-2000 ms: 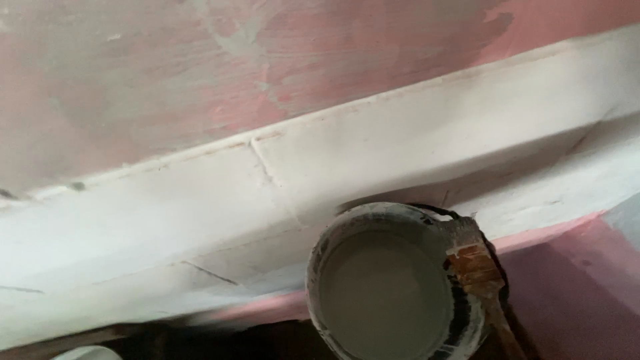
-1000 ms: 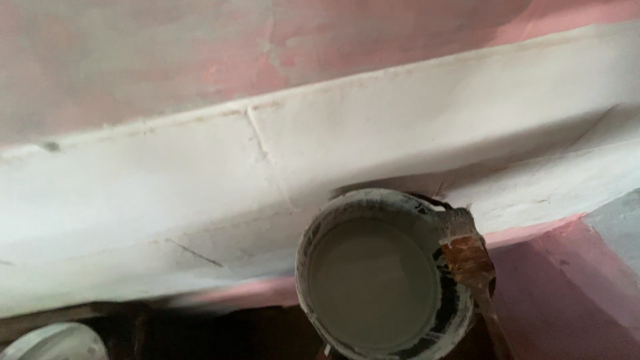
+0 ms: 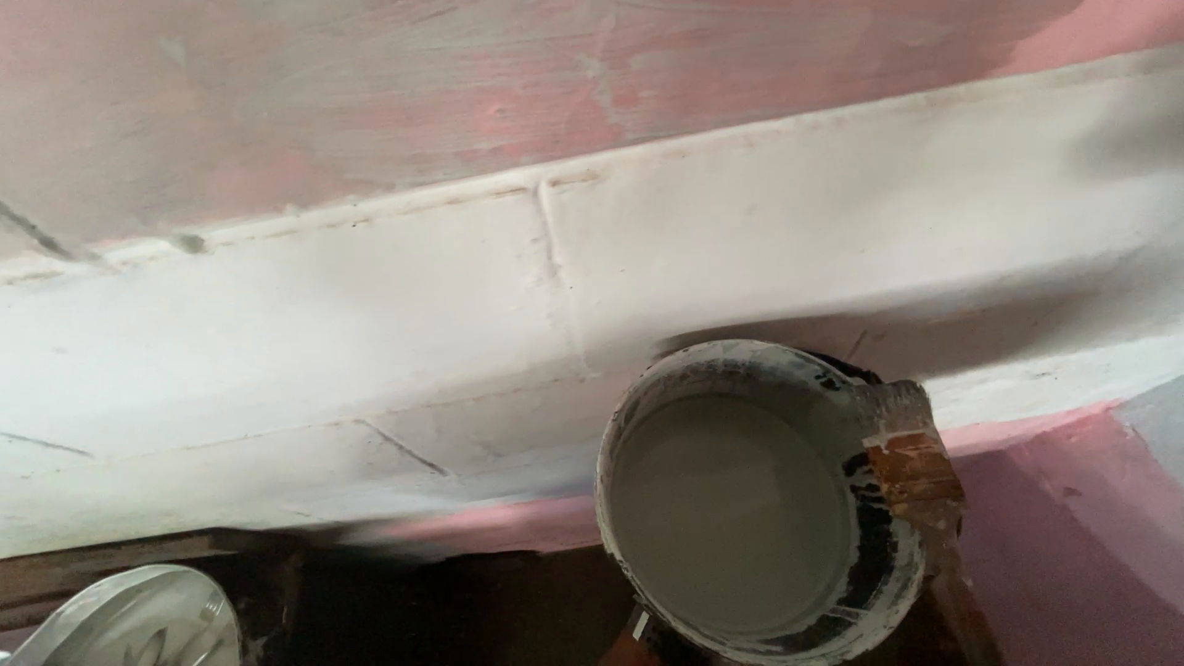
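Observation:
A round dark bucket (image 3: 731, 518) of greyish-white paint stands at the lower middle right, its rim and inner wall smeared with dried paint. Across its right rim lies a paintbrush (image 3: 916, 472), with pale bristles on the rim and a brown, paint-spattered part below them. Neither my left hand nor my right hand can be seen, so what they hold is hidden. Behind the bucket runs a white-painted beam or ledge (image 3: 416, 324) with a raised vertical seam and a few dark streaks. Above it is a pink wall (image 3: 518, 102) with thin greyish-white brush marks.
At the lower left a clear or whitish rounded container (image 3: 148, 615) sits beside a dark wooden edge (image 3: 92, 564). Dark shadow lies between it and the bucket. A pink and purplish surface (image 3: 1064, 527) is at the lower right, with a grey patch at its far edge.

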